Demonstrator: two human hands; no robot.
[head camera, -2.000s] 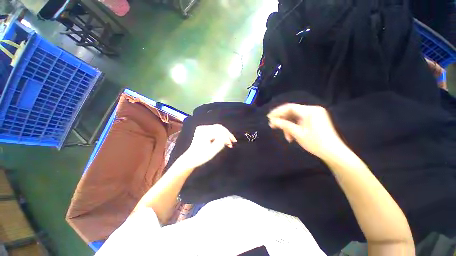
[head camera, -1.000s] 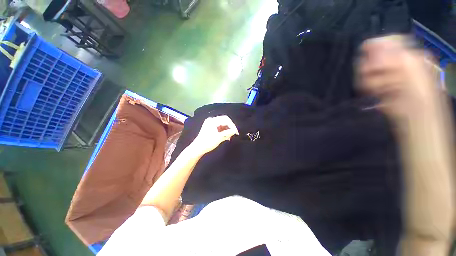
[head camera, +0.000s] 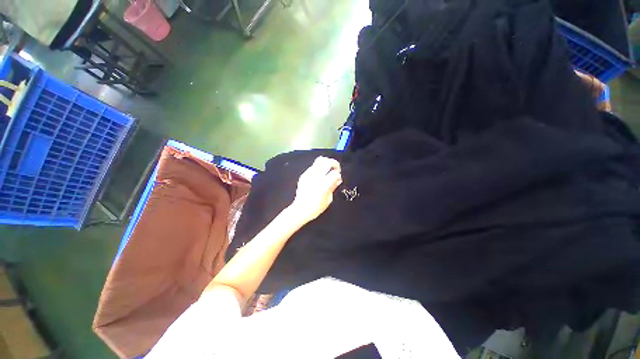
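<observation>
A black garment (head camera: 421, 224) lies spread over my lap and against the black pile behind it. A small light emblem (head camera: 350, 193) shows on it near the middle of the view. My left hand (head camera: 319, 188) rests on the garment just left of the emblem, with its fingers bent together at the cloth. Whether it pinches the fabric or a thread is too small to tell. My right hand is out of the picture.
A black garment pile (head camera: 463, 77) rises ahead and to the right, with small light marks on it. A brown-lined crate (head camera: 172, 238) stands beside my left arm. A blue crate (head camera: 63, 151) is at far left. A pink bin (head camera: 147, 19) and a blue crate (head camera: 593, 52) stand farther off.
My right hand, over the garment and then blurred over the pile at right, has left the picture. My left hand has moved slightly right, closer to the emblem. The view has shifted a little.
</observation>
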